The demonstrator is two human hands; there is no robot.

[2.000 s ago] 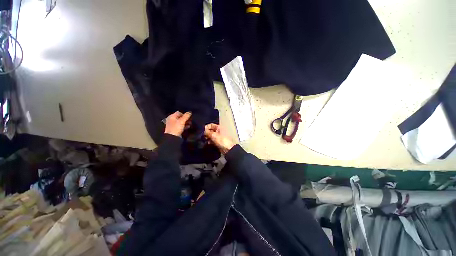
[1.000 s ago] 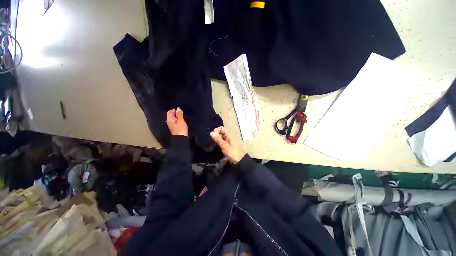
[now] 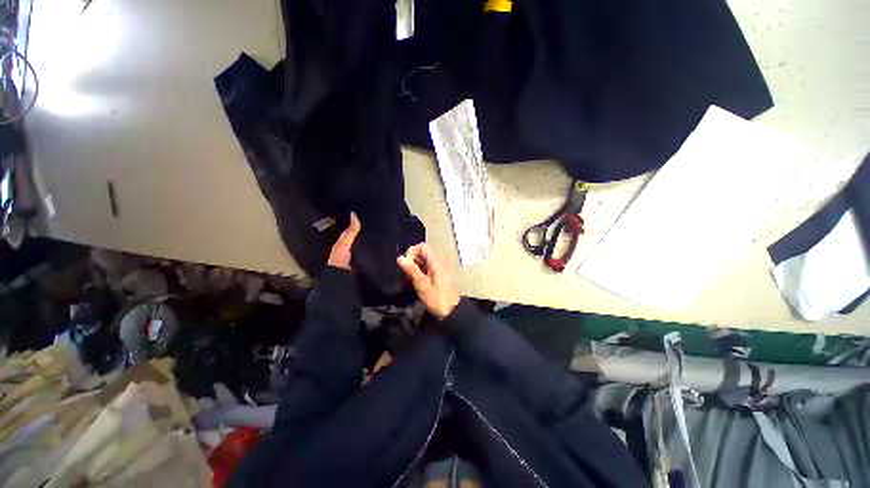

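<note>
The dark navy coat (image 3: 343, 124) lies across the table, a narrow part of it hanging toward me at the front edge. My left hand (image 3: 345, 242) is at this part, thumb up, its fingers hidden under or behind the dark cloth. My right hand (image 3: 425, 274) pinches the cloth's right edge between thumb and fingers. A small pale label (image 3: 324, 224) shows on the cloth beside my left hand. A white pattern strip (image 3: 463, 181) lies right of the cloth. Shears (image 3: 556, 233) with black and red handles lie further right, blades partly under the coat.
A large white sheet (image 3: 682, 214) lies on the cream table (image 3: 153, 143) at right. Dark and white pieces (image 3: 822, 257) lie at the far right. Below the edge are grey fabric rolls (image 3: 763, 400) and heaped pale scraps (image 3: 95, 419). A small dark stick (image 3: 113, 198) lies at left.
My left hand has gone from closed fingertips on top of the cloth to a raised thumb with hidden fingers. The small label has come into view. My right hand stays at the cloth's edge.
</note>
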